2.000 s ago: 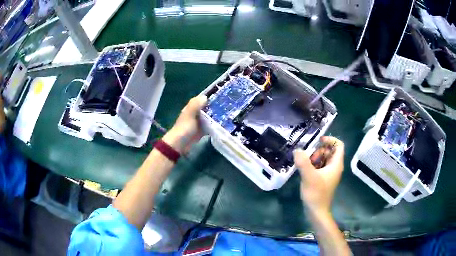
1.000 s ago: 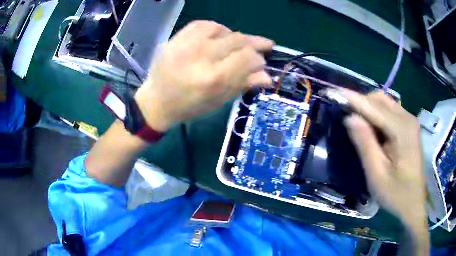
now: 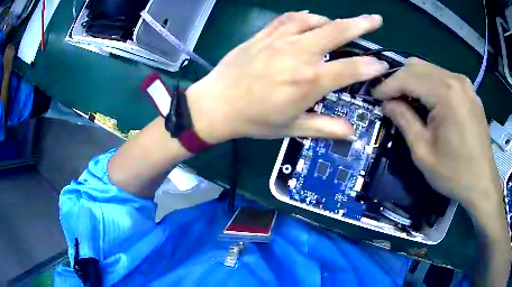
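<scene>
An open white housing (image 3: 279,182) sits on the green bench in front of me, with a blue main board (image 3: 331,174) in its left part and a glossy black block (image 3: 401,182) in its right part. My left hand (image 3: 269,78) is over the board's upper left, fingers spread, thumb over the board. My right hand (image 3: 440,117) is at the board's upper right corner, thumb and index finger close together near thin wires. Whether the right fingertips pinch a wire is too small to tell. The wires under the hands are mostly hidden.
A second open white unit (image 3: 193,33) stands at the upper left, with a pale flat cable (image 3: 163,31) over it. Part of another white unit (image 3: 505,137) shows at the right edge. A pale rail (image 3: 443,19) crosses the upper right. A badge (image 3: 251,221) hangs on the blue smock.
The housing was turned between the earliest and the middle frame. Since then, my left hand has moved right over the board, and my right hand has closed in on its upper right corner.
</scene>
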